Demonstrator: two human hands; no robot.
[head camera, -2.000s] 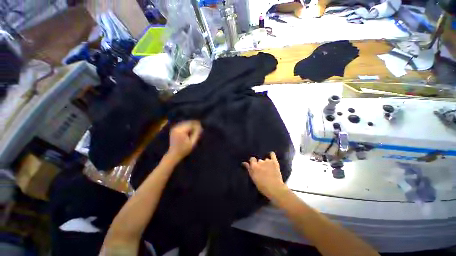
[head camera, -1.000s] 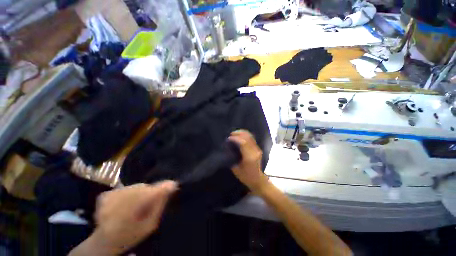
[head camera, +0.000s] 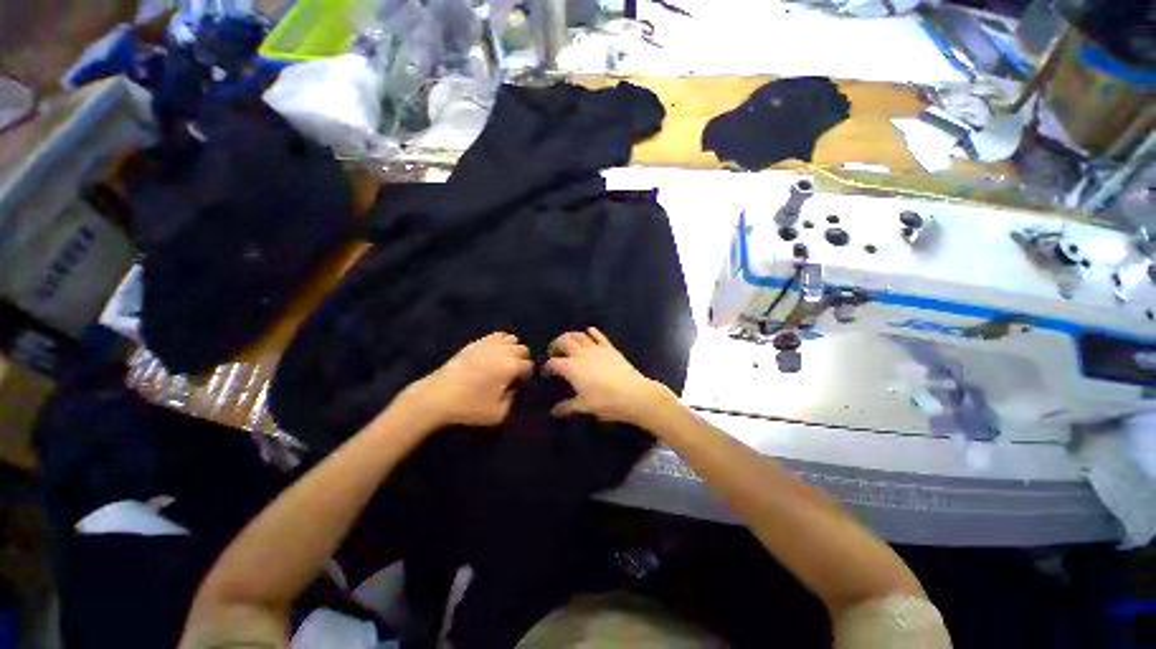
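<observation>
A large soft black garment piece (head camera: 507, 273) is spread left of the sewing machine and hangs over the table's front edge. My left hand (head camera: 488, 378) and my right hand (head camera: 596, 374) are close together on it, fingertips nearly meeting, both pinching the black cloth. The exact edge between the fingertips is hard to make out, black on black. The white sewing machine head (head camera: 938, 285) with a blue stripe stands to the right. Its needle area (head camera: 786, 336) is away from my hands, with no cloth seen under it.
A black cut piece (head camera: 777, 122) lies on the brown board (head camera: 691, 108) behind. A black heap (head camera: 241, 235) lies left. Grey scraps (head camera: 957, 391) lie against the machine. A green basket (head camera: 308, 28) and plastic bags (head camera: 425, 64) are behind left. White pieces (head camera: 131, 517) show low left.
My hands have come together at the middle of the cloth; the left hand moved up and right, the right hand slightly left. The raised fold of cloth between them is down. The view has shifted.
</observation>
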